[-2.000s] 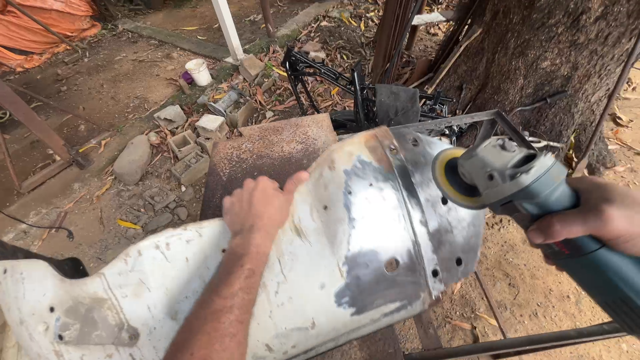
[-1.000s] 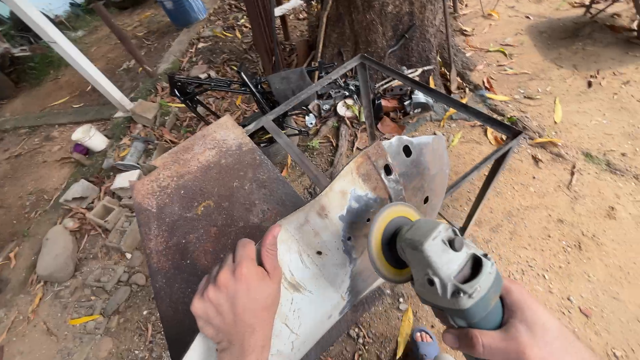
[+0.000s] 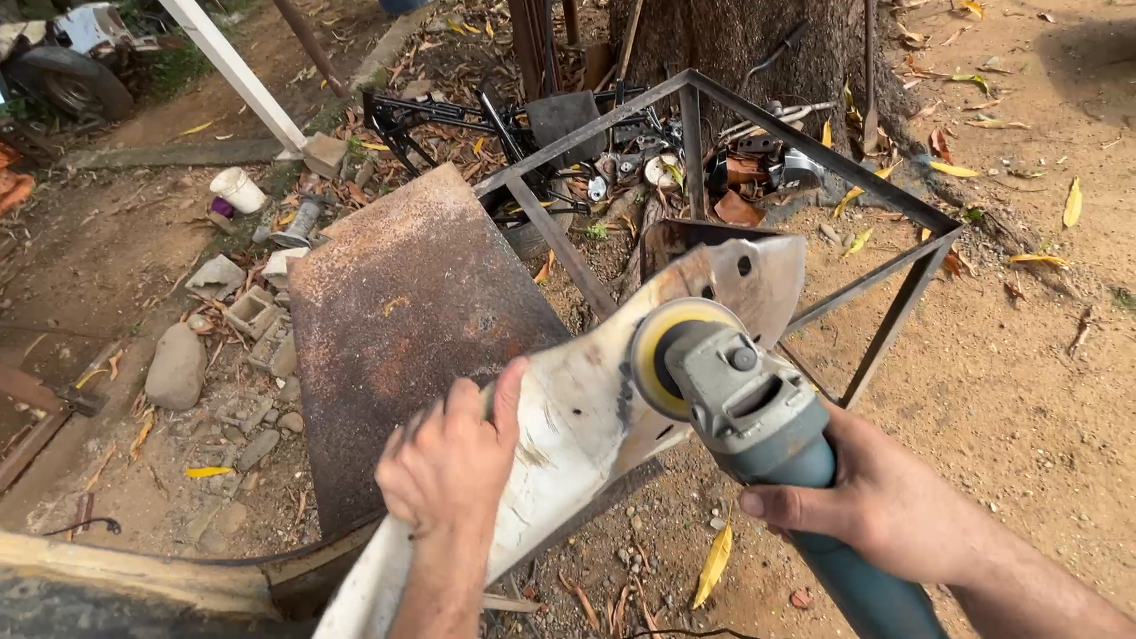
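My left hand (image 3: 453,453) grips the upper edge of a white-painted sheet-metal panel (image 3: 559,426), with the thumb lying on its face. The panel's far end is bare metal with several holes. My right hand (image 3: 852,497) is wrapped around the teal body of an angle grinder (image 3: 763,417). The grinder's yellow-rimmed disc (image 3: 661,355) is at the panel, over the border of white paint and bare metal; whether it touches cannot be told. Beneath the panel lies a rusty steel plate (image 3: 408,311).
An angle-iron frame (image 3: 896,328) stands beyond the panel. Dark metal parts (image 3: 426,124) lie by a tree trunk (image 3: 745,53). Concrete blocks (image 3: 266,328), a large stone (image 3: 176,366) and a white bucket (image 3: 238,189) are at the left. A curved metal edge (image 3: 133,568) crosses the lower left.
The panel has turned from lying broadside to pointing away from me, its face tilted. The grinder disc has moved from beyond the panel's right end to over its face. The view has shifted.
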